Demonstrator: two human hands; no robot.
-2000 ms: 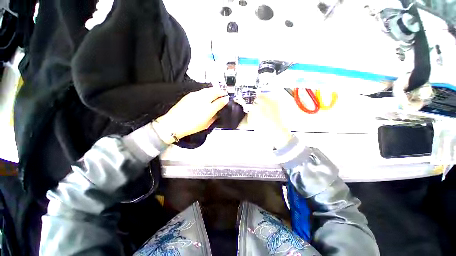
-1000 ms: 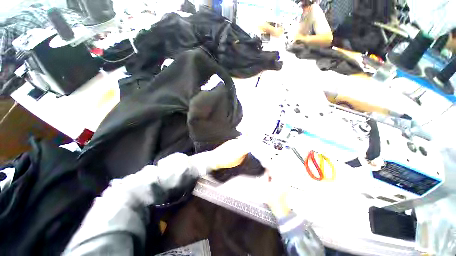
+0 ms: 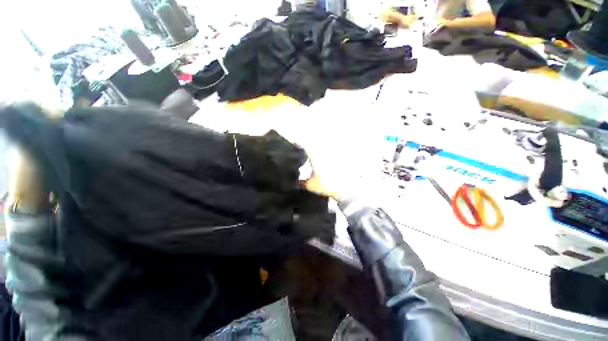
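Observation:
The black garment (image 3: 173, 180) is stretched sideways in front of me, over the table's left part and front edge, its left end lifted and blurred. My left hand (image 3: 27, 176) is at the far left; the wrist shows, the cloth covers the fingers, and it holds up the garment's left end. My right hand (image 3: 321, 186) grips the garment's right end, its fingers partly hidden by cloth. The needle area of the sewing machine (image 3: 403, 166) is right of my right hand, with no cloth under it.
Scissors with red and orange loops (image 3: 477, 206) lie right of the needle area. A flat black rectangle (image 3: 580, 292) is at the right table edge. Another black garment pile (image 3: 313, 56) lies at the back. Another person's arm (image 3: 467, 16) shows at the top. Thread cones (image 3: 175, 21) stand at upper left.
The garment has left the needle area and is pulled left and spread out. My left hand has swung far left; my right hand has moved onto the cloth. The view has turned left.

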